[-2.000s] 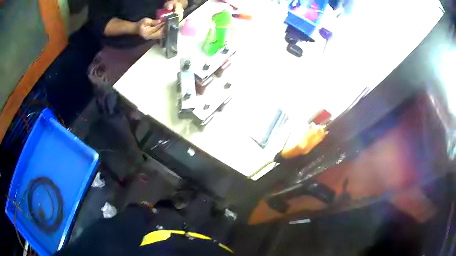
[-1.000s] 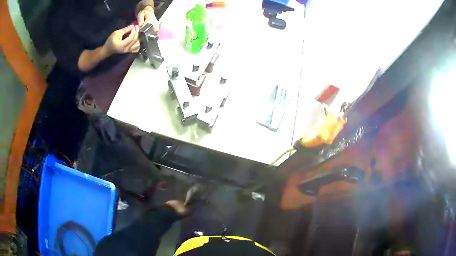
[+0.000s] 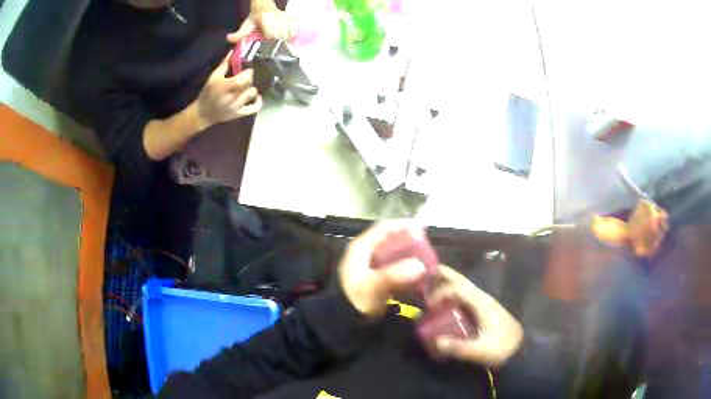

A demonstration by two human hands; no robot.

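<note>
My left hand [image 3: 366,273] is raised in front of the table's near edge, blurred, with its fingers around a dull pink moulded part [image 3: 401,251]. My right hand [image 3: 495,323] is just below and to the right, holding a second dull pink moulded part [image 3: 448,327]. The hands are close together; whether the two parts touch is unclear from the blur. Beyond them, mould inserts [image 3: 394,148] with silver bars and dark knobs lie on the off-white table [image 3: 300,167].
A seated person's hands [image 3: 226,97] hold a grey mould insert [image 3: 284,70] with a red-pink part at upper left. A green bottle [image 3: 361,31], a smartphone [image 3: 518,134] and an orange coil [image 3: 643,227] lie beyond. A blue tray [image 3: 203,327] is at lower left.
Both my hands have come up into view, holding pink parts; one second ago a single hand showed low down. The view has shifted. The seated person's hands still hold the insert.
</note>
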